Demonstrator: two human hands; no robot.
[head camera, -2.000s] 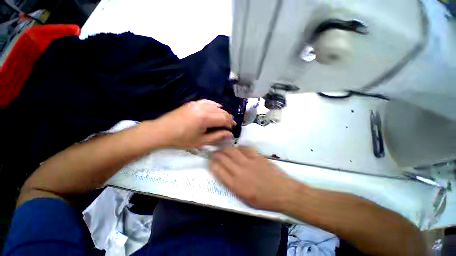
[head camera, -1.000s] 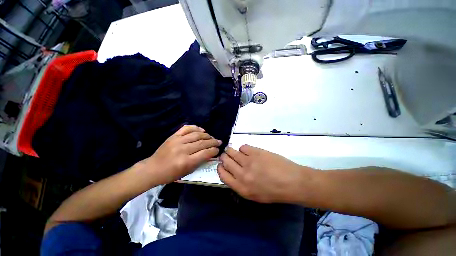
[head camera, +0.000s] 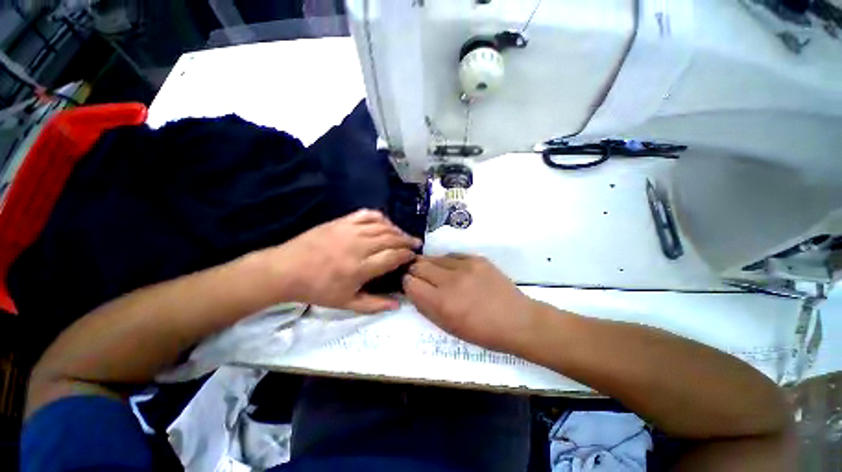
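The dark garment piece lies bunched left of the needle, its right edge running under the presser foot of the white sewing machine. My left hand lies on the dark cloth with its fingertips near the edge. My right hand pinches the cloth edge right beside my left fingertips, just in front of the presser foot. A white panel shows under my left wrist at the table's front edge. The cloth between my fingertips is mostly hidden.
Black fabric scissors lie behind the grey thread snips on the machine bed, right of the needle. A red plastic basket stands at the left. White cloth hangs below the table; pale cloth lies lower right. A printed ruler runs along the front edge.
My hands and the cloth edge between them are closer to the presser foot than a second ago. The white panel shows again under my left wrist. The camera view has shifted.
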